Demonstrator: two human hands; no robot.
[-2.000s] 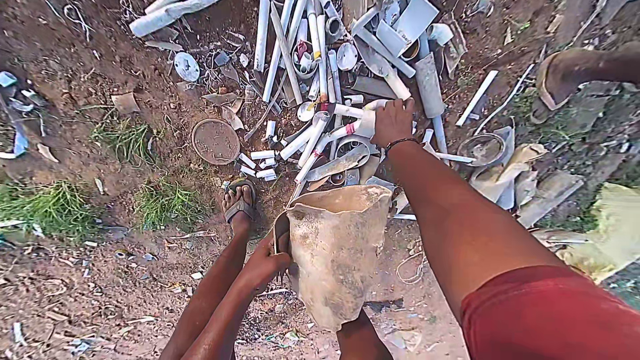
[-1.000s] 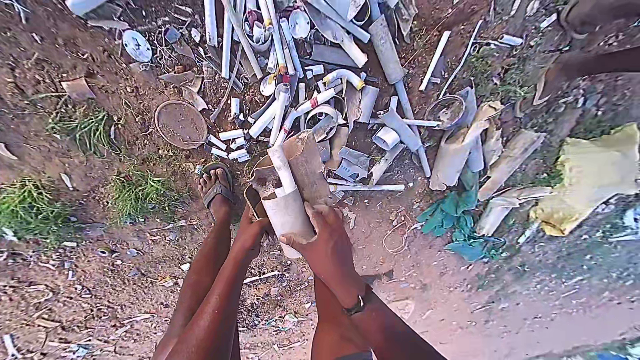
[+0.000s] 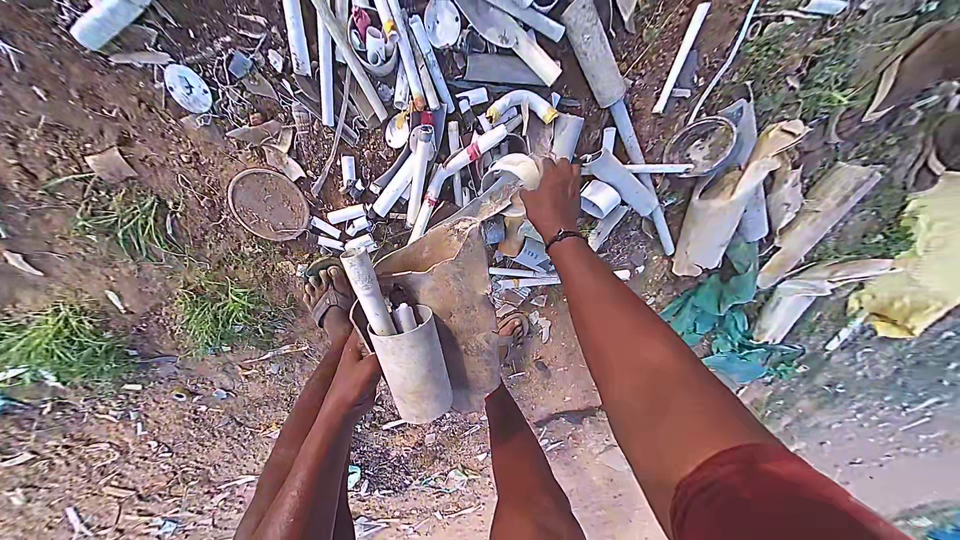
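My left hand (image 3: pixel 358 379) grips the edge of a broken, wide plastic pipe section (image 3: pixel 465 300). Against it stands a shorter white pipe section (image 3: pixel 412 367), with a narrow white pipe (image 3: pixel 366 289) and smaller pieces inside. My right hand (image 3: pixel 553 196) reaches over the scrap heap, its fingers on a curved white pipe piece (image 3: pixel 519 171); part of the grip is hidden. Just above lies a bent white pipe (image 3: pixel 521 101) with yellowish ends. A white pipe with a red band (image 3: pixel 457 159) lies left of the right hand.
Loose white pipes (image 3: pixel 634 169) and fragments cover the ground ahead. A round lid (image 3: pixel 268 204) lies left, broken pipe shells (image 3: pixel 724 210) and teal cloth (image 3: pixel 739 322) right. A yellowish sheet (image 3: pixel 919 262) lies at the far right, near another person's foot (image 3: pixel 919 67). My feet stand by the heap.
My right hand has moved from the held pipe sections out to the heap. A second ago it was on the white section my left side still carries.
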